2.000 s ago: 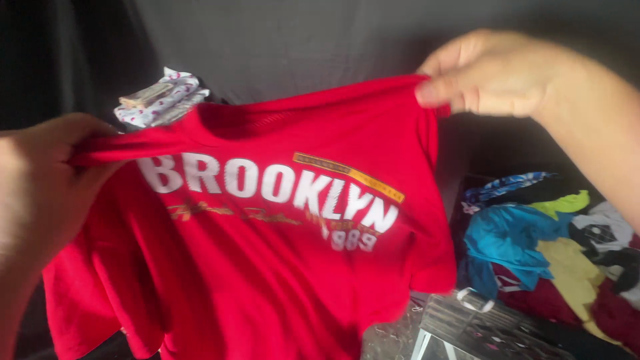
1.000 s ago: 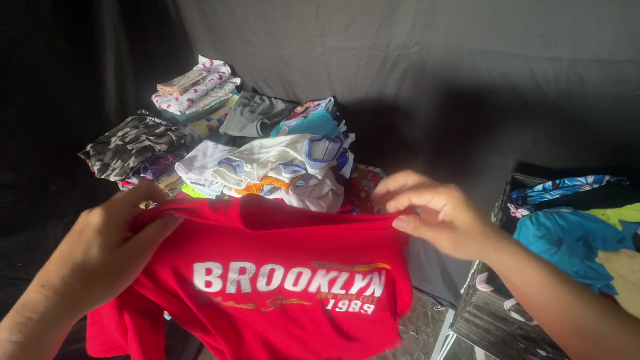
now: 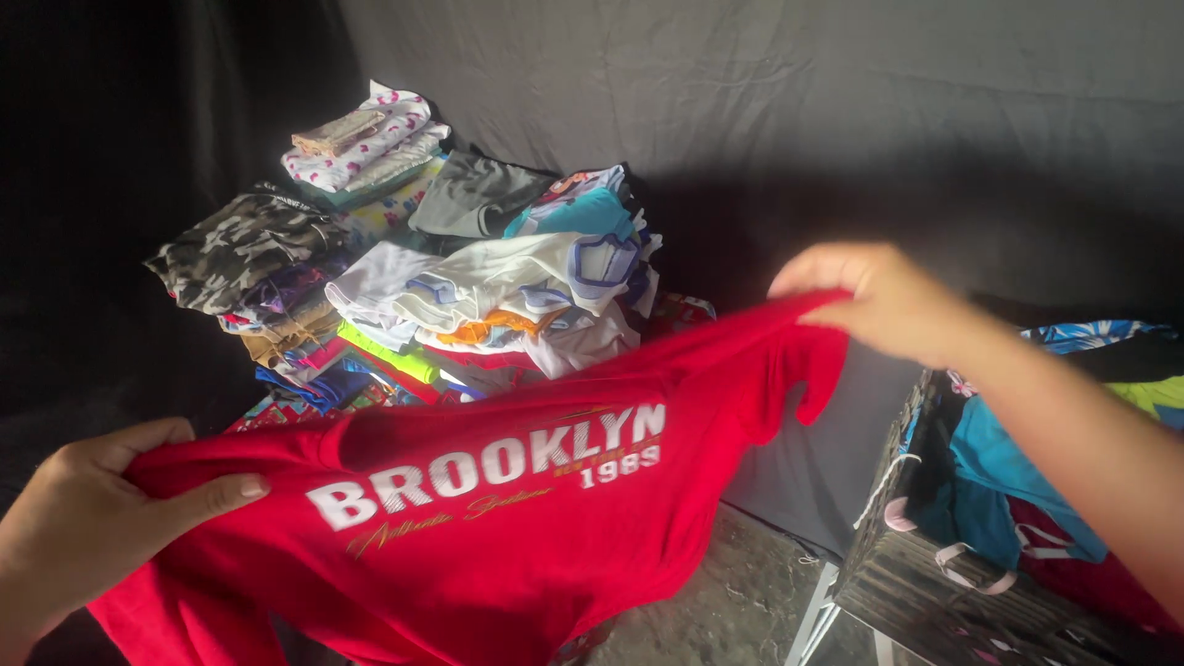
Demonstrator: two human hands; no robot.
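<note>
A red long-sleeved shirt [image 3: 518,518] with large white printed lettering hangs stretched between my two hands, its front toward me. My left hand [image 3: 120,509] pinches it near one shoulder at the lower left, thumb on top. My right hand [image 3: 865,301] grips the other shoulder or sleeve higher up on the right. The fabric sags between them and hides the lower front of the clothes stacks behind. The shirt's lower edge and left sleeve run out of the bottom of the view.
Behind the shirt stand stacks of folded clothes: a camouflage garment [image 3: 250,245], white shirts with blue trim [image 3: 518,277], grey cloth [image 3: 476,199] and heart-patterned white cloth [image 3: 370,153]. At right, a dark box [image 3: 962,601] holds loose clothes [image 3: 1008,453]. A dark cloth backdrop [image 3: 832,102] hangs behind.
My hands have spread apart since one second ago, pulling the red shirt wider, with the right hand now higher than the left. The view has shifted, showing more of the stacks than two seconds ago.
</note>
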